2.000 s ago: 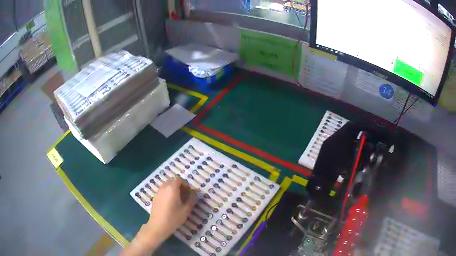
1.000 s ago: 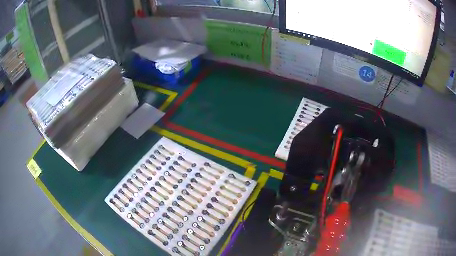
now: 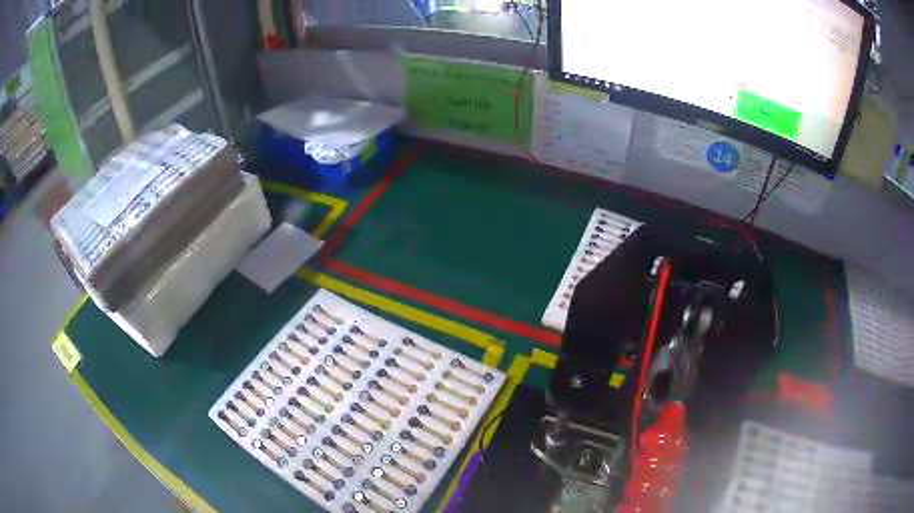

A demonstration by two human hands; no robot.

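Note:
A white parts tray (image 3: 356,406) lies on the green mat at the lower left, with columns of small flex circuit assemblies, pale strips with dark round ends. The black test fixture (image 3: 611,311) stands right of it. Its red clamp handle (image 3: 657,466) points toward me at the bottom edge. The metal and clear nest (image 3: 581,456) is at the fixture's front; whether a part sits in it I cannot tell. Neither my left hand nor my right hand is in the picture.
Another parts tray (image 3: 591,263) lies behind the fixture, more at the right (image 3: 802,471). A wrapped bundle on a white box (image 3: 165,250), a grey card (image 3: 280,257) and a blue bin (image 3: 326,165) stand back left. A monitor (image 3: 702,75) shows a green block.
My left hand, over the left tray two seconds ago, has gone out of the picture. The view has shifted, so the bench things sit further left.

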